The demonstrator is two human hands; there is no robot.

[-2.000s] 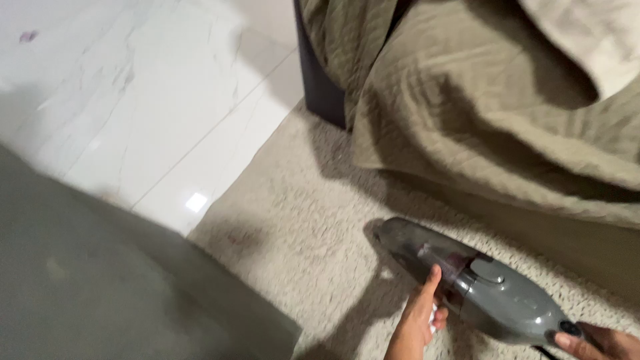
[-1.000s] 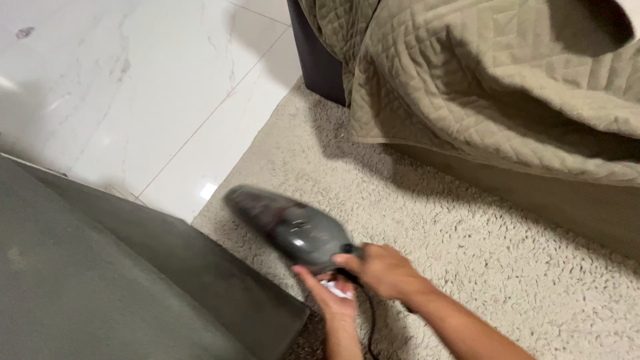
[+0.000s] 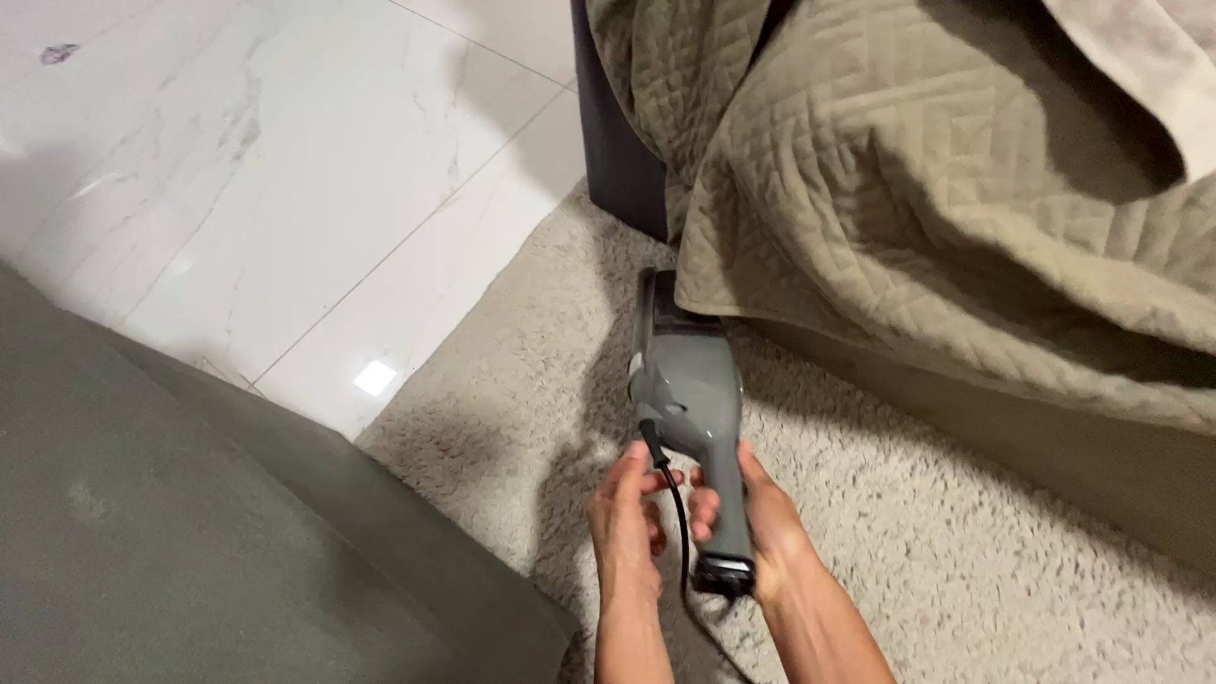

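A grey handheld vacuum cleaner (image 3: 698, 389) lies over the rug, its dark nozzle end at the hem of the quilted bedspread and partly covered by it. My right hand (image 3: 760, 508) is wrapped around its handle. Just left of the handle is my left hand (image 3: 632, 522), fingers curled close to the black power cord (image 3: 679, 522) that leaves the vacuum's body. Whether this hand grips the cord or something else cannot be made out. The cord hangs down between my forearms.
The beige shaggy rug (image 3: 950, 532) borders glossy white marble-look tiles (image 3: 313, 190). An olive quilted bedspread (image 3: 855, 190) drapes over the bed at the upper right, beside a dark bed corner (image 3: 622, 161). A grey-green upholstered piece (image 3: 190, 494) fills the lower left. A small crumpled scrap (image 3: 59, 53) lies on the tiles.
Since one second ago, the vacuum has swung from beside the grey-green furniture to the bedspread's hem, its nozzle turned away from me. My right hand has stayed on the handle.
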